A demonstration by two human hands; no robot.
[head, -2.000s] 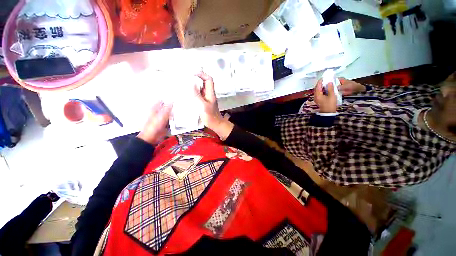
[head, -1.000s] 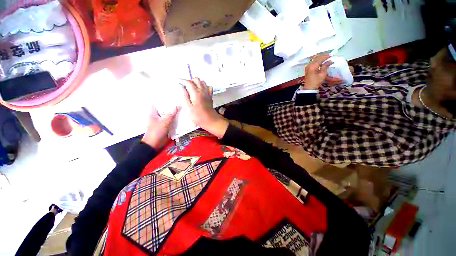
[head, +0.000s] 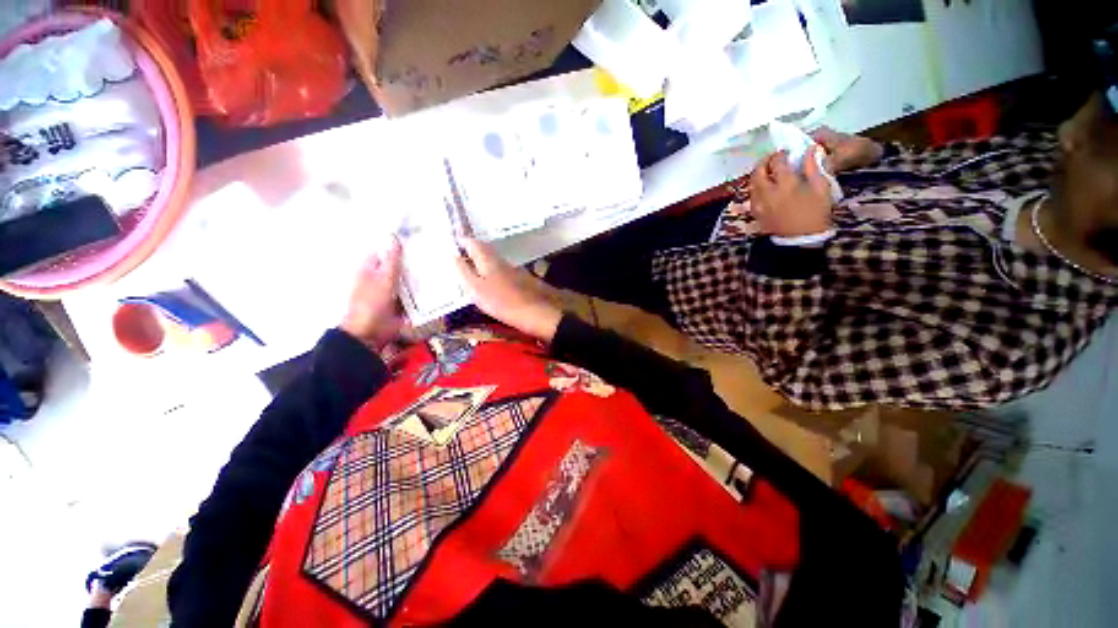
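A flat white packet or card lies between my hands at the near edge of the white table, partly overexposed. My left hand holds its left side. My right hand is at its right edge, with the fingertips at its upper right. Several white printed cards lie in a row just beyond and to the right of my right hand, with faint grey round prints. A thin dark edge shows between the packet and the row.
A pink-rimmed basket, a red-orange bag and a brown carton stand along the far side. An orange roll lies left. A person in black-and-white check handles a white piece beside a white pile.
My hands have drawn apart to the two sides of the packet, which now shows more clearly. The view has shifted slightly. The other person's hands have closed around their white piece.
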